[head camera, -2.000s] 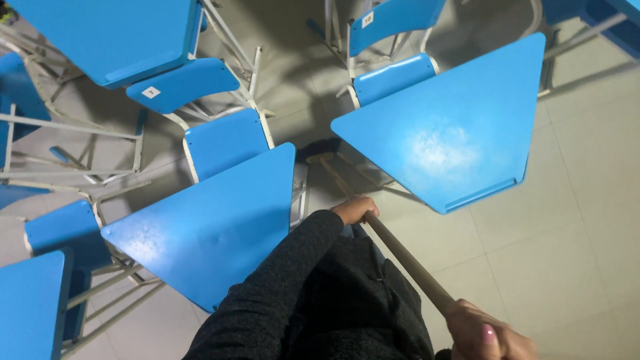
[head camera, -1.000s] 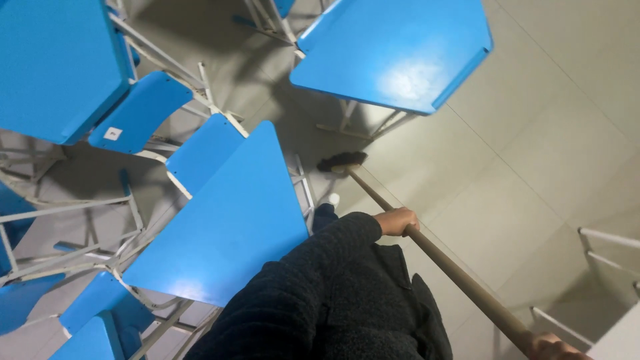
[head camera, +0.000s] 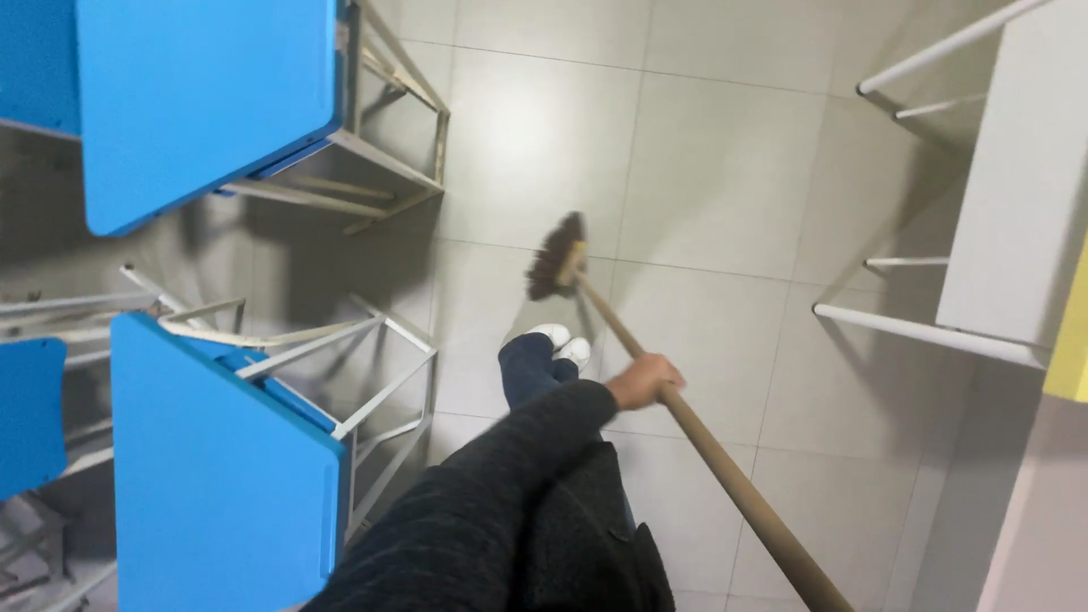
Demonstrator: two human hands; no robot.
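A push broom with a wooden handle (head camera: 739, 476) slants from the lower right up to its dark bristled head (head camera: 558, 257), which is over the tiled floor just beyond my white shoes (head camera: 563, 342). Wrapped round the handle below the head is my left hand (head camera: 644, 381), its arm in a dark grey sleeve. My right hand is out of the frame; the handle's upper end runs off the bottom edge. The bristles look slightly blurred.
Blue-topped desks (head camera: 221, 476) with pale metal legs line the left side, another blue desk (head camera: 208, 102) above. A white table (head camera: 1016, 178) with white tubular legs is at the right, beside a yellow edge (head camera: 1073, 331). Light floor tiles (head camera: 714, 170) lie between them.
The view has swung right, away from most of the desks. The broom head, largely hidden by a desk at first, now shows fully on the floor. My right hand has left the view.
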